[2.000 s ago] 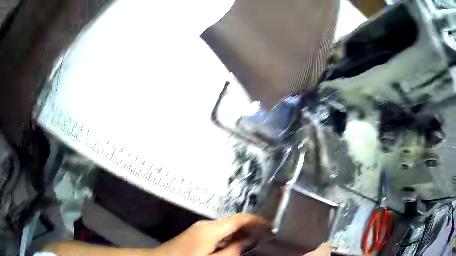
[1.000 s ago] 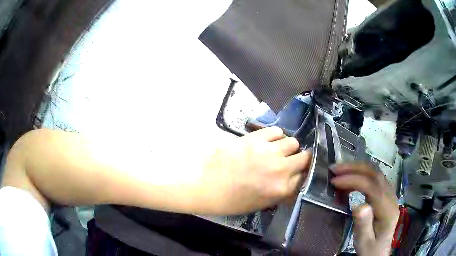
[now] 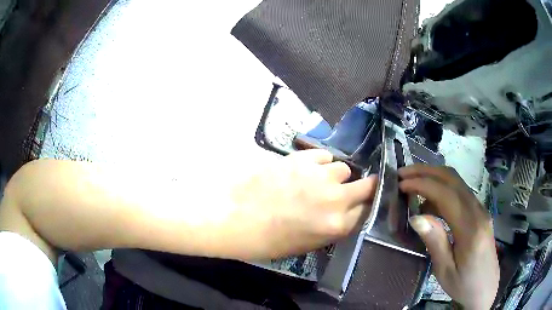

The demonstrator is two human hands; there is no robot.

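A brown ribbed panel [image 3: 327, 51] lies at the top centre, with a stitched right edge running to the needle area. A brown fabric strip [image 3: 387, 272] lies in the shiny metal folder [image 3: 376, 212] at the lower right. My left hand [image 3: 302, 203] reaches across the table to the folder's left side, fingers bent at the metal; its fingertips are partly hidden. My right hand [image 3: 457, 233] is at the folder's right side, its fingers over the slotted plate and its thumb apart. A small blue piece [image 3: 354, 136] sits by the presser foot. Whether my left fingers pinch cloth cannot be told.
A dark bent rod [image 3: 264, 118] stands left of the folder on the white table [image 3: 151, 85]. The pale machine head [image 3: 484, 91] fills the upper right. Dark cloth [image 3: 27, 79] hangs at the left, and more brown cloth [image 3: 175, 284] lies below the table edge.
Both hands have come up from the bottom edge to the folder. Since one second ago, the right fingers have shifted slightly up along it. The red-handled scissors are now almost hidden behind the right hand.
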